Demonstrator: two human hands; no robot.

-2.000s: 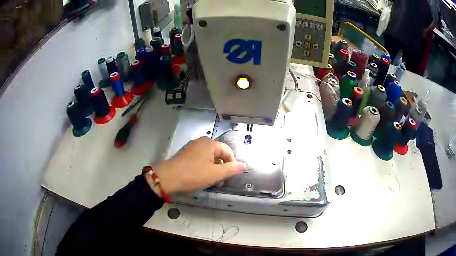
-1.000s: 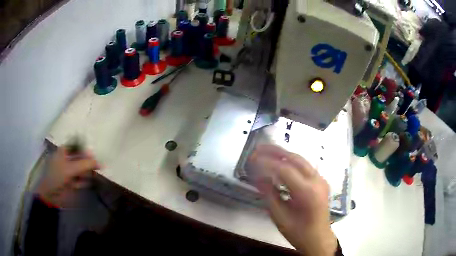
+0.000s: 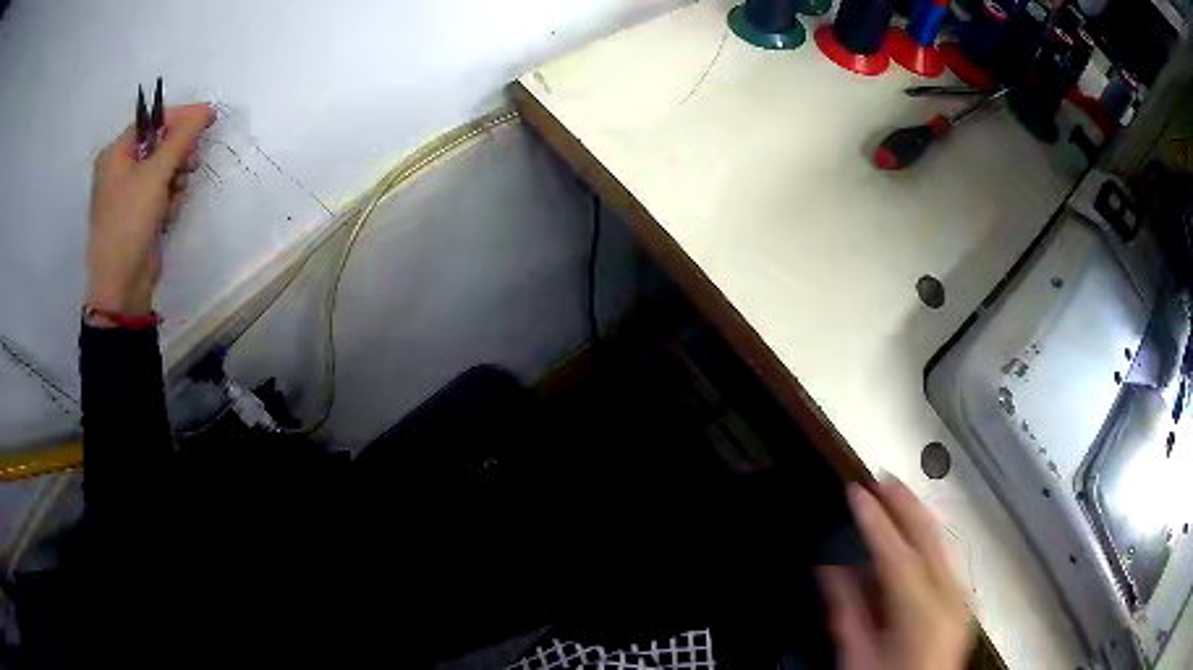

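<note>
My left hand (image 3: 128, 216) is raised at the upper left, in front of the pale wall. It holds small dark thread snips (image 3: 151, 118) with the two pointed blades up and apart. Fine dark thread (image 3: 240, 160) trails beside its fingertips. My right hand (image 3: 909, 576) is blurred at the wooden table edge at the lower right. Its fingers look loosely bent, and I cannot tell whether it holds anything. The bed plate (image 3: 1138, 478) of the machine shows brightly lit at the right edge.
The white table (image 3: 785, 196) has a wooden edge. A red-and-black screwdriver (image 3: 909, 141) lies near thread cones (image 3: 857, 33) at the upper right. Pale tubes (image 3: 347, 249) run along the wall. A yellow rail (image 3: 39, 461) is at the left edge. Dark cloth fills the bottom.
The view has swung left, so the machine now shows only at the right edge. My left hand has risen against the wall with the snips. My right hand has moved off the machine bed to the table edge.
</note>
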